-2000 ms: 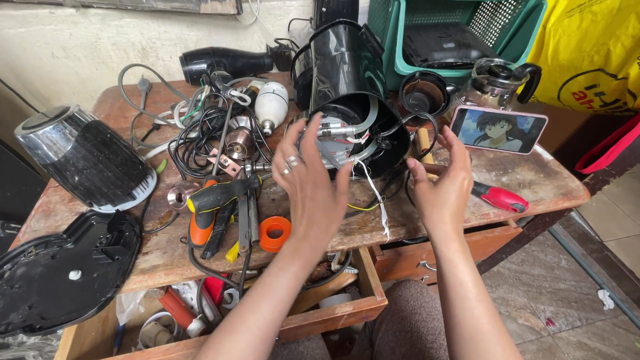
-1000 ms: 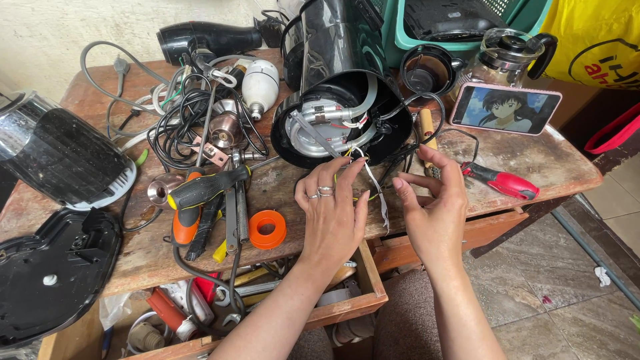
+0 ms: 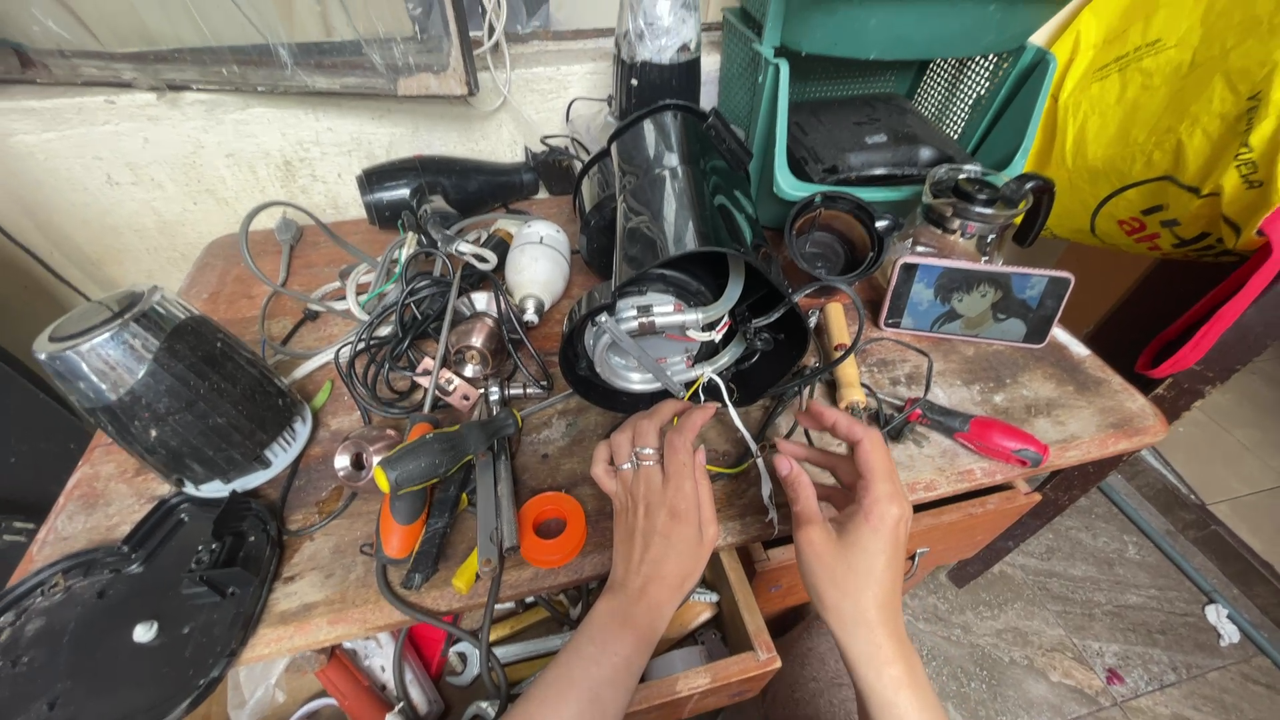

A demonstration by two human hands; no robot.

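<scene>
A black coffee maker body (image 3: pixel 670 190) lies on the wooden table, its underside facing me and showing a curved metal heating element (image 3: pixel 640 345) with wires. My left hand (image 3: pixel 662 480), with rings on it, is at the lower rim, its fingertips close together by the yellow and white wires; whether they pinch a wire is unclear. A white wire (image 3: pixel 745 435) with a frayed-looking end hangs between my hands. My right hand (image 3: pixel 845 500) is just right of it, fingers curled and apart, holding nothing visible. A yellow wire (image 3: pixel 728 468) runs between both hands.
Left lie screwdrivers (image 3: pixel 445 455), an orange tape roll (image 3: pixel 552 530), tangled black cables (image 3: pixel 410 330), a light bulb (image 3: pixel 538 265) and a black base cover (image 3: pixel 150 610). Right are a red-handled tool (image 3: pixel 985 432), a wooden handle (image 3: pixel 843 355), a phone (image 3: pixel 975 300) and a glass carafe (image 3: pixel 955 215). Below, a drawer (image 3: pixel 755 650) stands open.
My left hand has come down from in front of the coffee maker's opening to its lower rim. My right hand stays close by on the right, its fingers still apart.
</scene>
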